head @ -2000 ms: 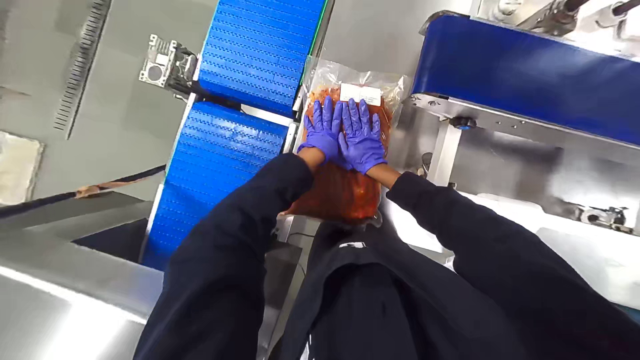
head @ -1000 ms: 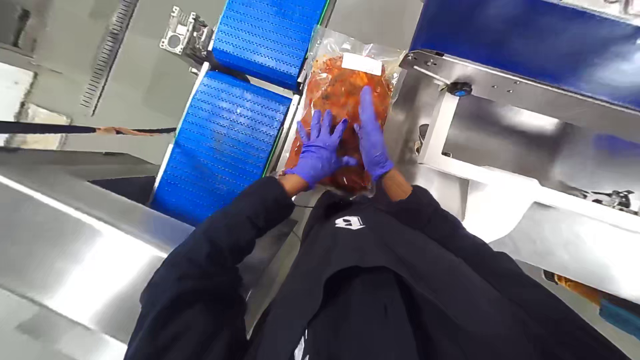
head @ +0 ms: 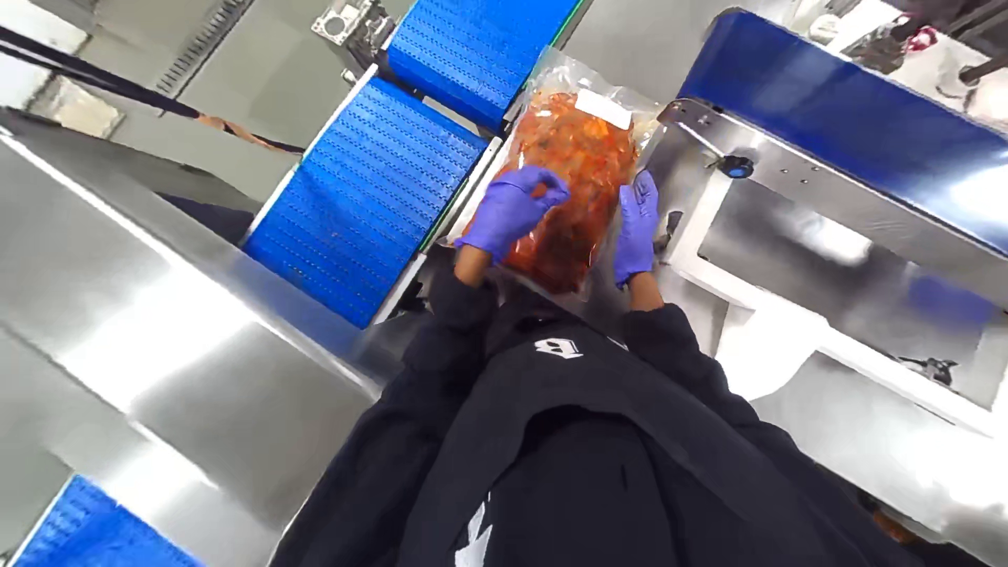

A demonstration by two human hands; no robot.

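A clear plastic bag of red marinated food [head: 579,173] lies flat on a metal surface in front of me, with a white label near its far end. My left hand [head: 512,209], in a purple glove, is over the bag's left side, thumb and fingertips brought together; whether it pinches the plastic does not show. Along the right edge of the bag is my right hand [head: 638,224], also gloved, held edge-on with its fingers extended. Whether it touches the bag is unclear.
A blue modular conveyor belt [head: 370,197] runs close to the bag's left, with another blue belt section [head: 484,47] beyond it. To the right stand a smooth blue belt [head: 835,102] and a metal frame with a dark knob [head: 737,165]. A steel surface [head: 197,339] extends at lower left.
Two seconds ago both hands lay flat, side by side on the bag. They have since moved apart, the right to the bag's right edge, and the left hand's fingers have curled.
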